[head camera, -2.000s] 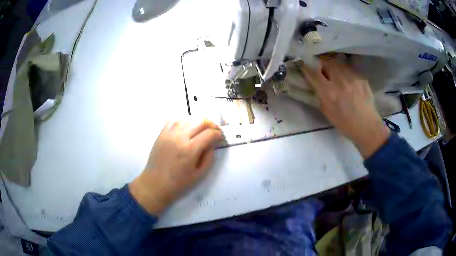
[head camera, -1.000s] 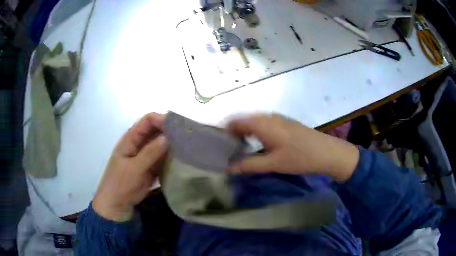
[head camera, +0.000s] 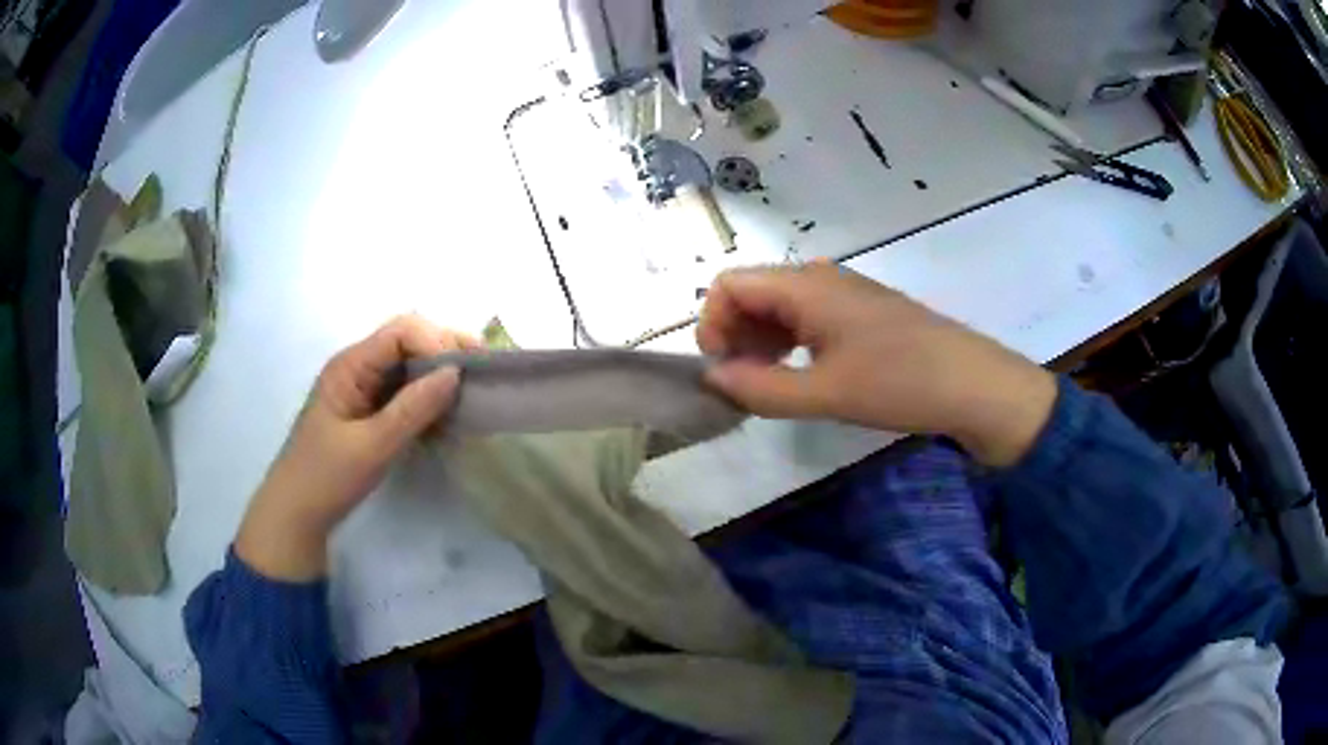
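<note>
A grey-brown band (head camera: pixel 583 393) is stretched level between my two hands, in front of the machine. An olive-khaki cloth piece (head camera: pixel 619 553) hangs from it over the table edge onto my lap. My left hand (head camera: pixel 357 437) pinches the band's left end between thumb and fingers. My right hand (head camera: pixel 859 357) pinches its right end near the top edge. The presser foot and needle area (head camera: pixel 655 163) of the white sewing machine (head camera: pixel 619 44) is beyond the band, with no cloth under it that I can see.
Olive cloth (head camera: pixel 117 437) lies at the table's left edge beside a thin cord (head camera: pixel 222 204). Dark-handled snips (head camera: pixel 1114 172), a white stick-like tool (head camera: pixel 1031 109) and yellow scissors handles (head camera: pixel 1250 146) lie at the right. The lamp head (head camera: pixel 354 22) is at the top left.
Both hands came from the machine to the front edge, with the cloth piece now held. Since the last frame, the band has been pulled out straighter and the hands are slightly farther apart.
</note>
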